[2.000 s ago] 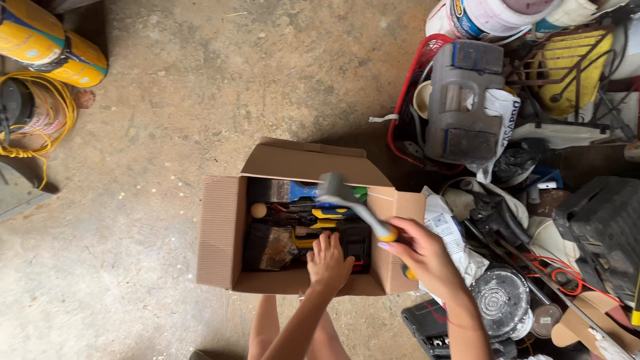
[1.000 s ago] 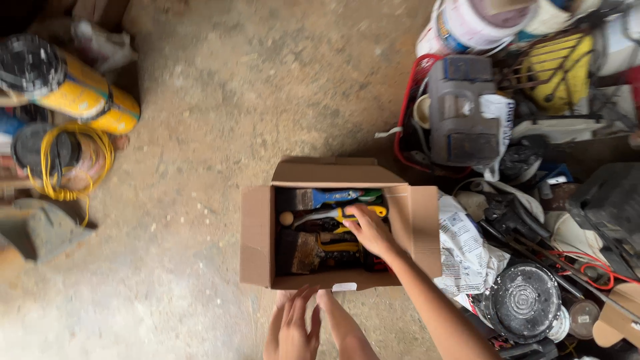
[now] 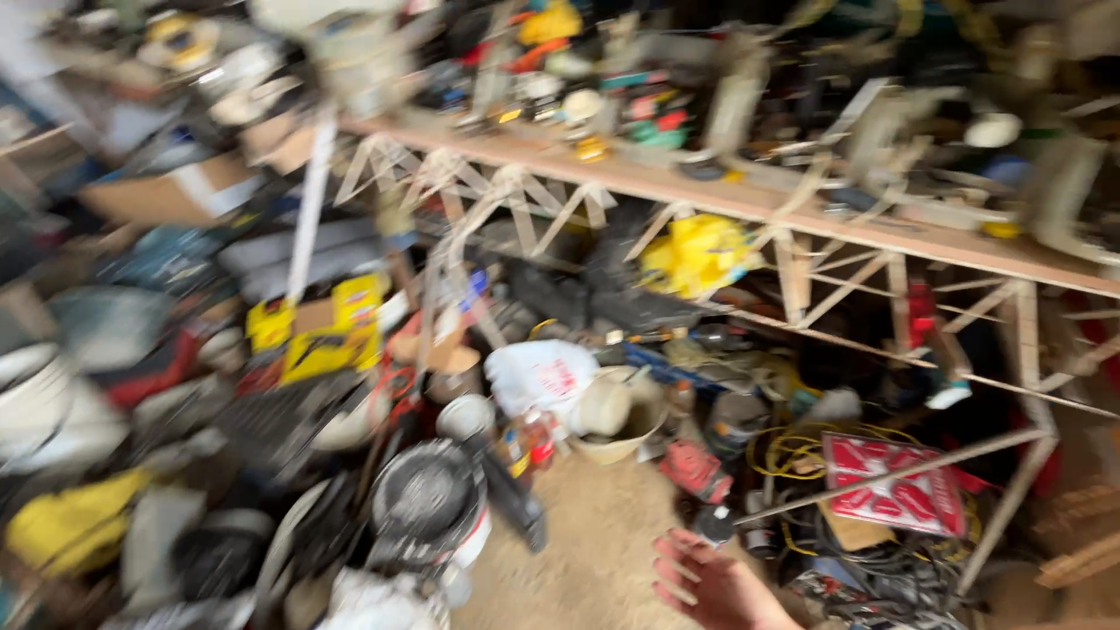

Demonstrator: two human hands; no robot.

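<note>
My right hand [image 3: 717, 582] reaches in from the bottom edge, right of the middle, blurred. Its fingers are spread and hold nothing, over the bare floor [image 3: 569, 534]. Just above the fingertips lies a red tool or machine part [image 3: 696, 471], beside a small dark container [image 3: 715, 523]. My left hand is out of view, and so is the cardboard box with the brushes and hand tools.
A long workbench [image 3: 665, 179] on metal trusses crosses the view, heaped with goods. Below it are a white plastic bag [image 3: 542, 376], a beige bucket [image 3: 621, 411], a black round lid [image 3: 429, 490], a red-and-white box [image 3: 892, 481] and cables. A yellow box [image 3: 332, 328] lies left.
The view has swung far up and right. Earlier my right hand held a grey tool with a yellow-ended handle, then was inside the cardboard box; now it is empty and away from it.
</note>
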